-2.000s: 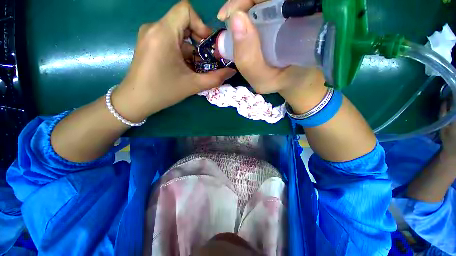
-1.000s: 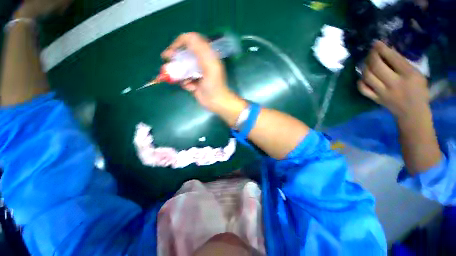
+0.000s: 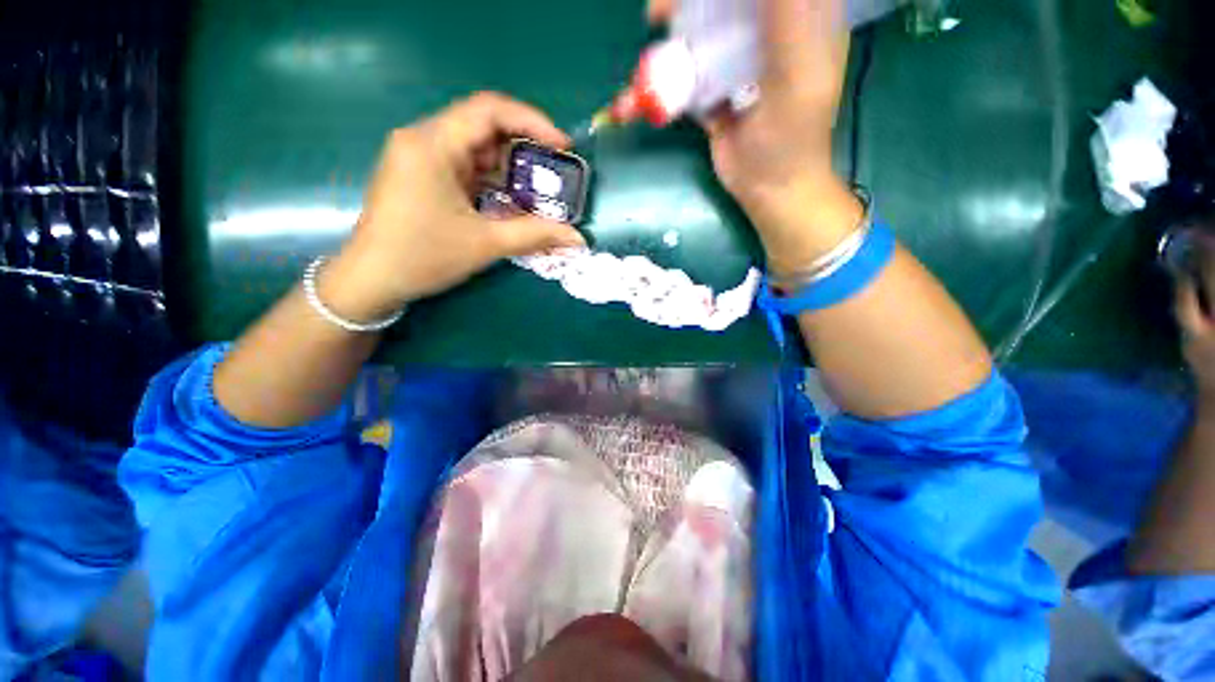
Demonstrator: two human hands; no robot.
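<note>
My left hand (image 3: 446, 207) holds a small black device housing (image 3: 548, 181) between thumb and fingers, its open side up, with pale parts inside a shiny rim. My right hand (image 3: 786, 127) is closed around a translucent glue syringe (image 3: 713, 60), blurred and partly cut off by the top edge. The syringe's red-orange hub (image 3: 649, 93) and needle (image 3: 600, 121) point left, with the tip just right of the housing. I cannot tell whether the tip touches it. The syringe's rear end is hidden by my hand.
A twisted white tissue strip (image 3: 640, 289) lies on the dark green bench (image 3: 307, 127) just below the housing. A crumpled tissue (image 3: 1133, 144) lies at the right. A ribbed black block (image 3: 80, 200) stands at far left. Another person's hand (image 3: 1195, 300) shows at the right edge.
One second ago my left hand was far at upper left and the syringe pointed at bare bench. Now my left hand holds a housing beside the needle, and the view has turned and shifted.
</note>
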